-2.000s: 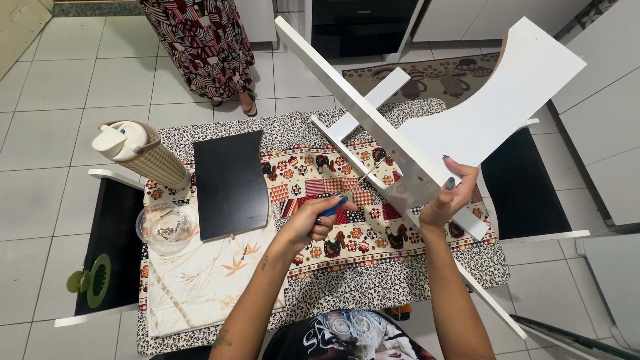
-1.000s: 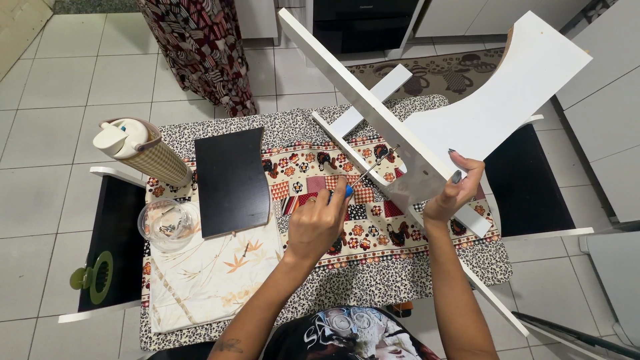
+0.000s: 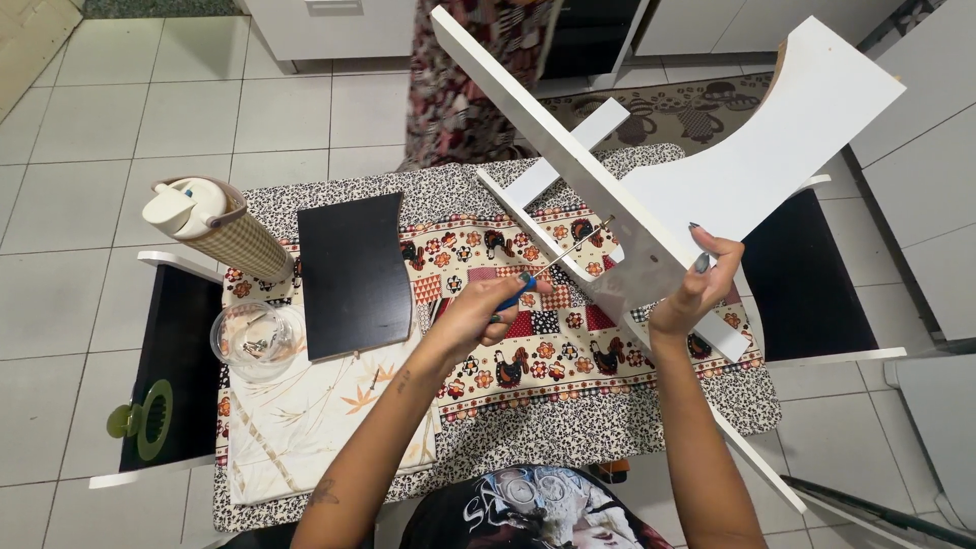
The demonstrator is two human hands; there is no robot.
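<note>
My left hand (image 3: 492,313) is closed around the blue handle of a screwdriver (image 3: 517,293). The screwdriver's thin shaft points up and right to a screw (image 3: 608,220) that sticks out of a long white panel (image 3: 549,141). With my right hand (image 3: 701,282) I grip the near edge of that panel, which stands tilted over the table. Behind it extends a white board with a curved cutout (image 3: 732,168). White strips (image 3: 568,152) lie crosswise below, partly hidden by the panel.
A black board (image 3: 354,278) lies on the patterned tablecloth (image 3: 572,415), by a tumbler (image 3: 229,229) and a clear bowl with small metal parts (image 3: 255,339). Folded cloth (image 3: 320,427) lies at the near left. Chairs flank the table. A person in a patterned skirt (image 3: 473,99) stands across it.
My left hand has moved right and down since one second ago, and the screwdriver now reaches the screw. The person across the table has moved right.
</note>
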